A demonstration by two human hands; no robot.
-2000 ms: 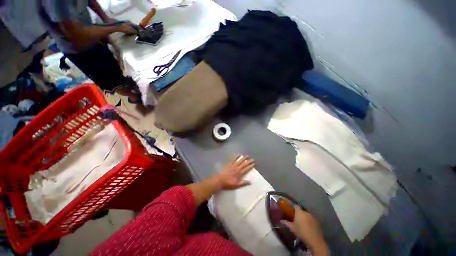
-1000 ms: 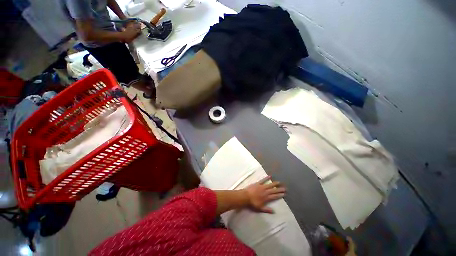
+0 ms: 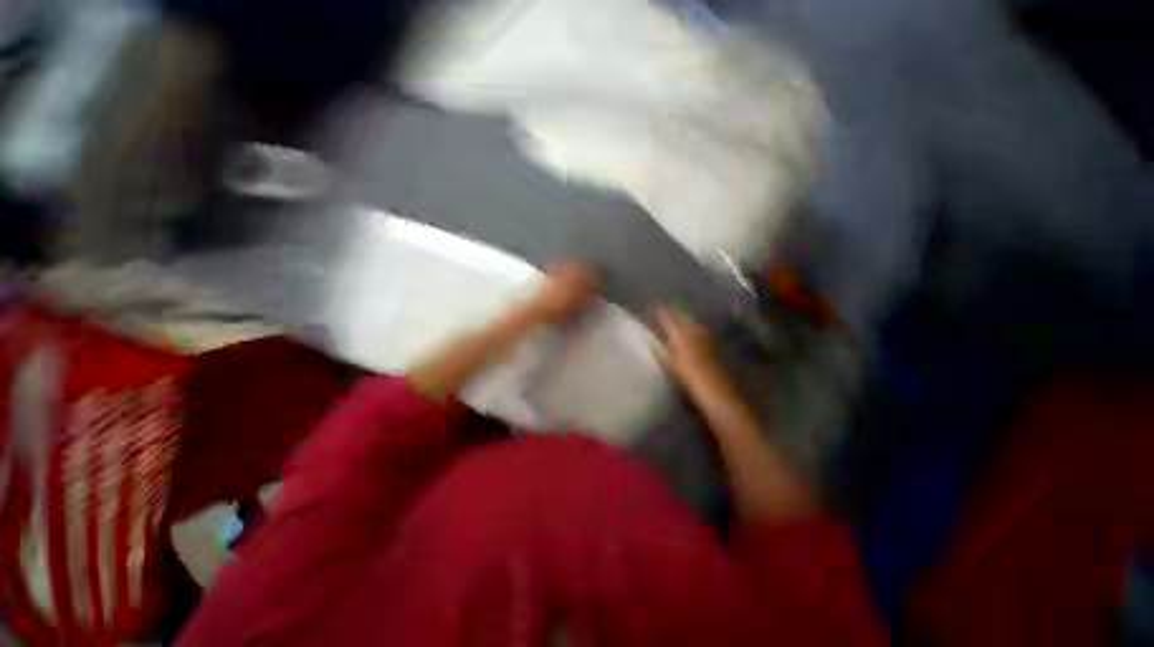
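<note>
The frame is strongly blurred. A white garment panel lies on the grey ironing table in front of me. My left hand is at the panel's far edge. My right hand is at the panel's right end, away from the iron. The blur hides whether the fingers of either hand grip the fabric. An orange-red spot, apparently the iron's handle, shows to the right of my right hand.
A pile of cream panels lies at the table's far side. The red basket stands at the left. A blurred pale ring, apparently the tape roll, is at the table's left. A dark red shape is at the lower right.
The view has swung to the right and blurred. My right hand has left the iron and moved to the panel's right end. My left hand has moved to the panel's far edge.
</note>
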